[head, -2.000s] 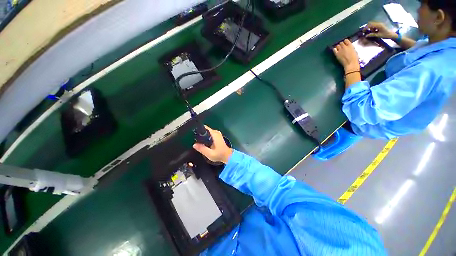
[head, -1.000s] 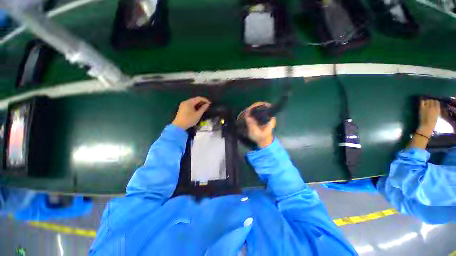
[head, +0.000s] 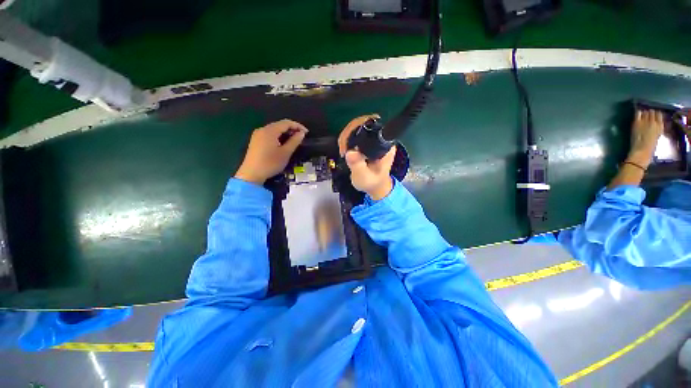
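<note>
The tablet unit [head: 307,227] lies back-open in its black tray [head: 279,254], directly in front of me. Its large silver-white plate carries a blurred brownish reflection. The circuit board [head: 309,171] with yellow spots is at its top end. My right hand [head: 369,173] is closed around the black electric screwdriver [head: 371,141] at the tray's upper right; its tip is hidden. A round dark dish [head: 401,161] shows partly behind this hand. My left hand [head: 270,151] is at the tray's upper left corner, fingers curled; whether they pinch anything is not visible.
A black power box [head: 536,186] with a white band lies on the bench at right. A worn pale rail [head: 470,62] crosses behind; black trays [head: 386,17] stand beyond it. A white pipe arm [head: 83,74] is upper left. Another person's hand [head: 646,140] works at far right.
My left hand came into view at the tray's upper left. My right hand moved from beyond the tray to its upper right, still holding the screwdriver. The view has turned, and trays beyond the rail have shifted.
</note>
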